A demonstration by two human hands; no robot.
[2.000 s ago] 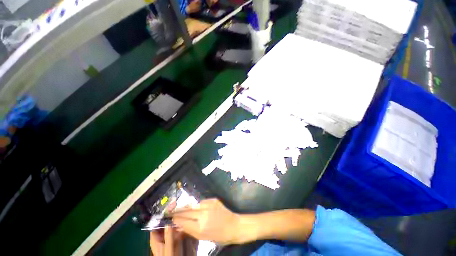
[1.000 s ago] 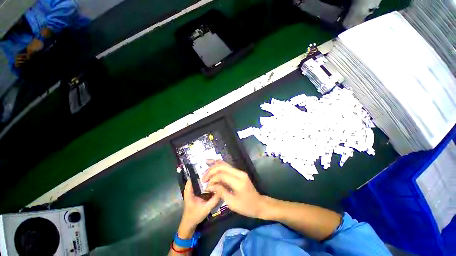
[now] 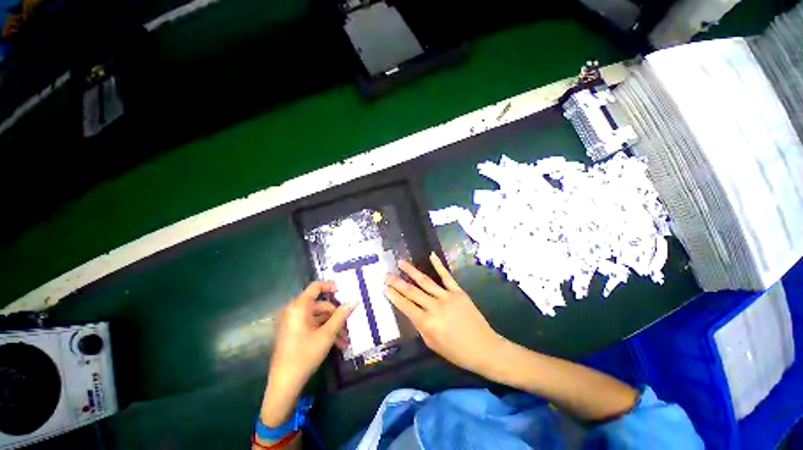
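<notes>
An opened device (image 3: pixel 346 234) lies in a black tray (image 3: pixel 412 209) on the dark green bench. A two-cell battery pack (image 3: pixel 385 321), pale with a black T-shaped strip, lies in the device below the speckled circuit area. My left hand (image 3: pixel 306 330), with a blue wristband, is at the pack's left edge, its thumb and fingertips close together; whether they pinch anything is hidden. My right hand (image 3: pixel 445 312) is at the pack's right side, fingers spread, fingertips on or beside its edge. An orange bit shows at the device's bottom edge.
A heap of white liners (image 3: pixel 563 228) lies right of the tray. Behind it are striped packs (image 3: pixel 599 123) and white stacked sheets (image 3: pixel 726 141). A blue bin (image 3: pixel 696 360) is lower right, a silver-white box (image 3: pixel 79 378) left. Beyond the pale rail (image 3: pixel 264 199), trays (image 3: pixel 414 75) sit on the green conveyor.
My hands have moved apart to either side of the device, so the pack's black T now shows. The view has shifted; the device and tray appear slightly higher in the picture.
</notes>
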